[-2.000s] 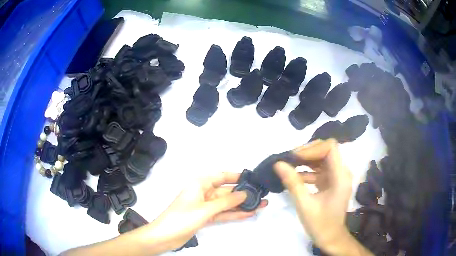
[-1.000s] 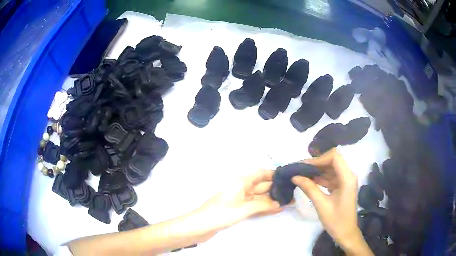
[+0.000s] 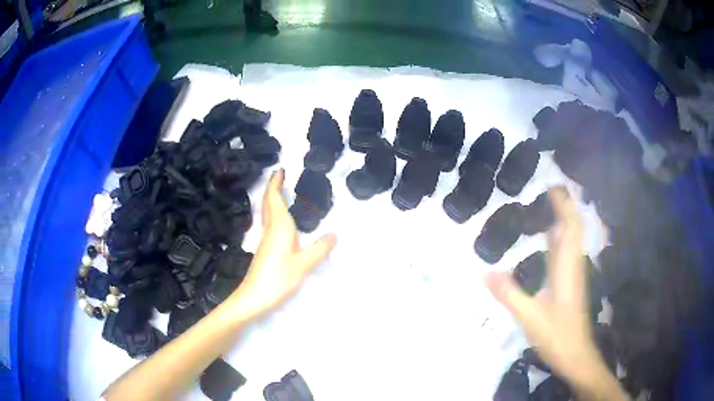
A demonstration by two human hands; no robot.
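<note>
My left hand [image 3: 278, 262] is open over the white sheet, beside the heap of square black buckle halves [image 3: 188, 247], with thumb and fingers apart and nothing seen in it. My right hand [image 3: 552, 298] is blurred and open, thumb and fingers apart. A black piece [image 3: 531, 270] lies partly behind its fingers. Joined black buckles [image 3: 470, 182] lie in spaced rows across the top centre of the sheet. The heap of tapered black halves [image 3: 626, 204] is at the right, hazy and partly hidden by my right hand.
A blue bin [image 3: 82, 149] stands at the left, with a dark flat object [image 3: 149, 121] beside it. A beaded bracelet [image 3: 88, 286] lies at the heap's left edge. Loose black pieces [image 3: 288, 387] lie near the bottom. The green bench surface [image 3: 352, 47] shows beyond the white sheet [image 3: 376, 313].
My hands have parted and no longer hold the black buckle. The left moved left and up to the square halves; the right moved right. A black piece now shows near my right hand. The view has shifted.
</note>
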